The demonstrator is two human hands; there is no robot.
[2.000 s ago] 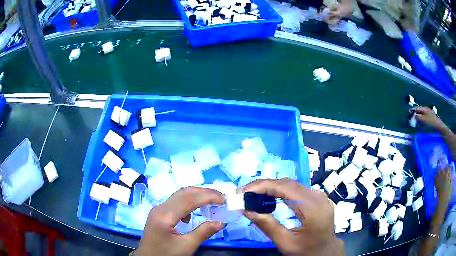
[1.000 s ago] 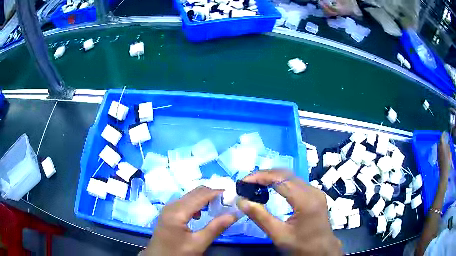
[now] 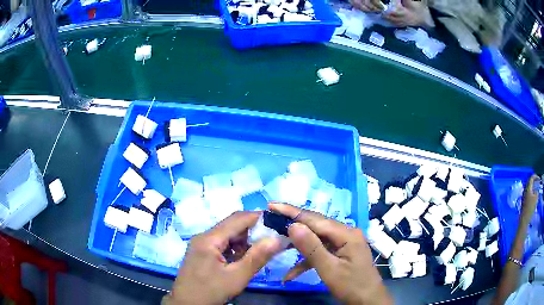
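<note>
A black-and-white unit (image 3: 277,222) is held between both hands above the front of the blue tray (image 3: 238,113), its black body showing at the top. My left hand (image 3: 229,256) grips its white or clear side; the fingers hide whether a cover is around it. My right hand (image 3: 334,253) grips the black body between thumb and index finger. In the tray, several black-and-white units (image 3: 170,155) with thin leads lie at the left, and translucent covers (image 3: 223,196) are heaped at the centre and right, partly hidden by my hands.
A heap of units (image 3: 441,208) lies right of the tray. The green conveyor (image 3: 238,71) carries scattered units beyond it. A translucent tub (image 3: 21,187) and one unit (image 3: 56,190) are at far left. Another person's arm (image 3: 519,238) is at right, beside a blue bin (image 3: 501,196); a red stool (image 3: 30,274) is lower left.
My hands have come closer together and moved slightly left, and the black body is now tilted between them. Units on the conveyor have moved left.
</note>
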